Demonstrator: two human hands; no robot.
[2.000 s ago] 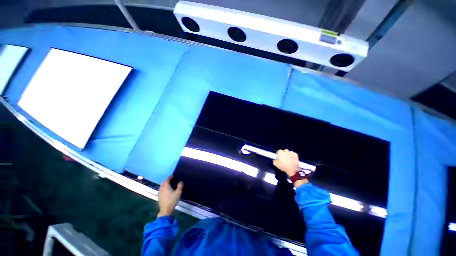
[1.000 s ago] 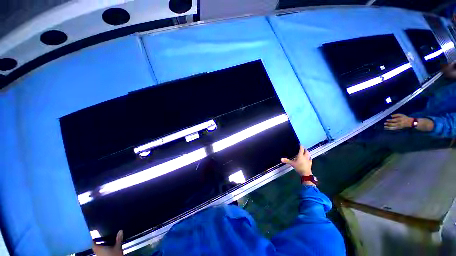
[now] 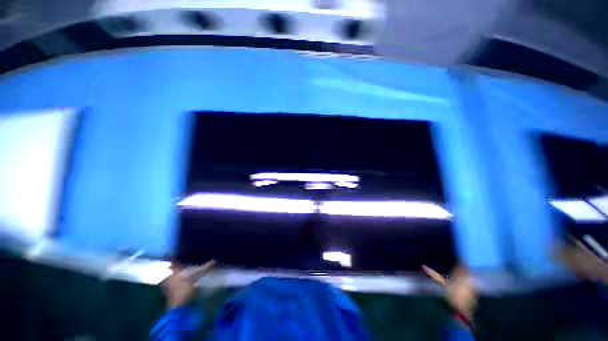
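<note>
A black glossy panel lies flat on the blue line boards in front of me, reflecting ceiling lights. A white suction lifter rests on its middle with no hand on it. My left hand is at the panel's near left corner, its thumb pointing inward along the edge. My right hand is at the near right corner in the same way. Both hands are blurred; the fingers are partly hidden, so I cannot tell how firmly they hold the panel.
A white rectangle lies on the boards at the left. Another black panel lies at the right, with another person's hand at its near edge. A white blower bar hangs behind the line. The side rail runs along the near edge.
My right hand has let go of the suction lifter and moved to the panel's near right corner. My left hand is still near the left corner. The view has swung right, then back left.
</note>
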